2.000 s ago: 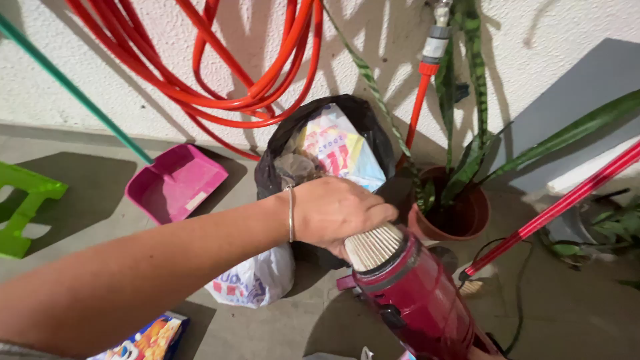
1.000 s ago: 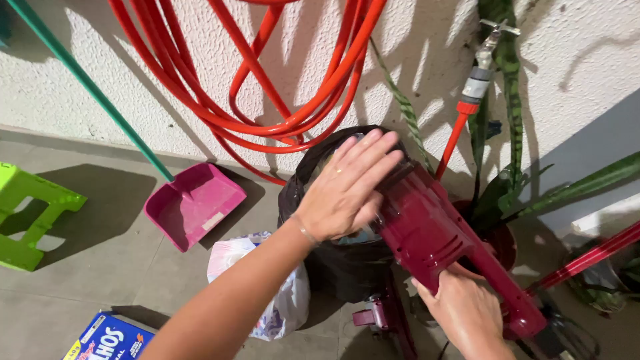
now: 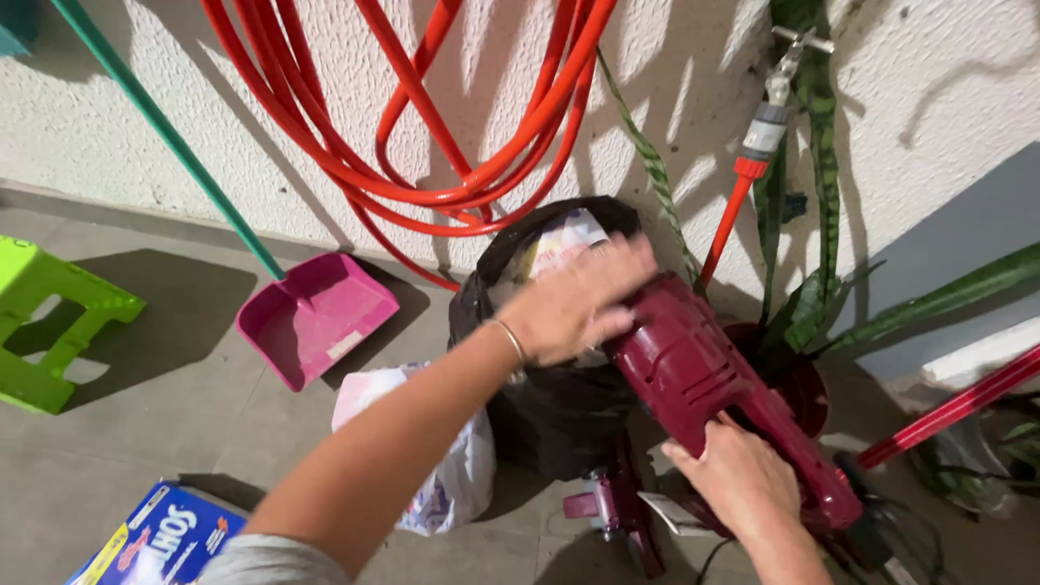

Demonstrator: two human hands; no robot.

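A dark red handheld vacuum cleaner body (image 3: 691, 370) is tilted over a black rubbish bag (image 3: 552, 422) that holds packaging. My right hand (image 3: 735, 467) grips its handle. My left hand (image 3: 585, 301), blurred and with a bracelet at the wrist, is at the vacuum's front end, fingers extended; whether it touches is unclear. Part of a printed packet (image 3: 565, 244) shows inside the bag. Below lies another dark red vacuum part (image 3: 621, 512) on the floor. The pleated filter is not visible.
A pink dustpan (image 3: 317, 313) with a green handle, a white plastic bag (image 3: 459, 463), a blue box (image 3: 162, 536) and a lime step stool (image 3: 49, 325) stand left. An orange hose (image 3: 455, 195) hangs on the wall. Potted plants (image 3: 800, 390) and a red tube (image 3: 959, 406) are at right.
Two seconds ago my left hand was at the pale pleated filter on the vacuum's end. The vacuum has since turned, with its front end over the bag. The view has shifted.
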